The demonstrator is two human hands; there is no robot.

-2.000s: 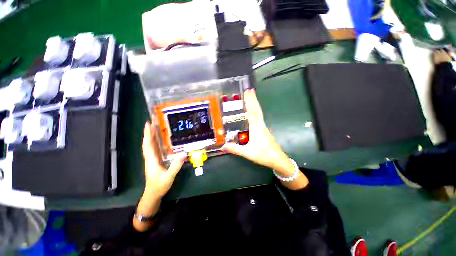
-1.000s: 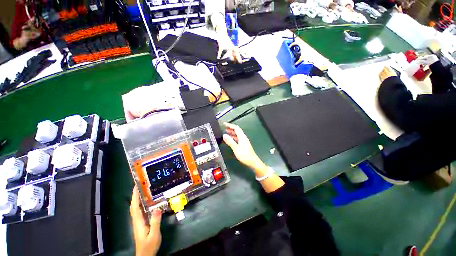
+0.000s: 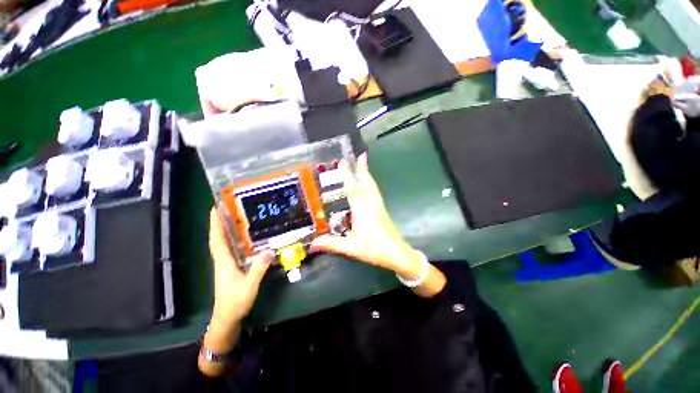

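The clear test fixture [image 3: 230, 170] lies on the green bench in front of me, its clear lid [image 3: 249, 142] raised at the back. A thermostat with a black face and lit digits [image 3: 272, 210] sits in the orange nest [image 3: 315, 201]. My left hand [image 3: 235, 282] grips the fixture's left side, thumb at the front edge. My right hand [image 3: 368, 230] grips the right side, thumb at the front edge, and partly covers the red switch [image 3: 348, 221]. The yellow piece [image 3: 291, 257] is at the front edge, between my thumbs.
White domed units [image 3: 64, 176] stand in clear trays over black foam [image 3: 100, 265] at left. Dark tweezers [image 3: 401, 126] and a black foam pad [image 3: 526, 157] lie at right. A blue tape dispenser [image 3: 506, 34] stands far back. Another person's dark sleeve [image 3: 664, 150] is at far right.
One second ago my right hand was off the fixture, to its right; now it holds the right side. My left hand stays on the left side. The camera view has shifted.
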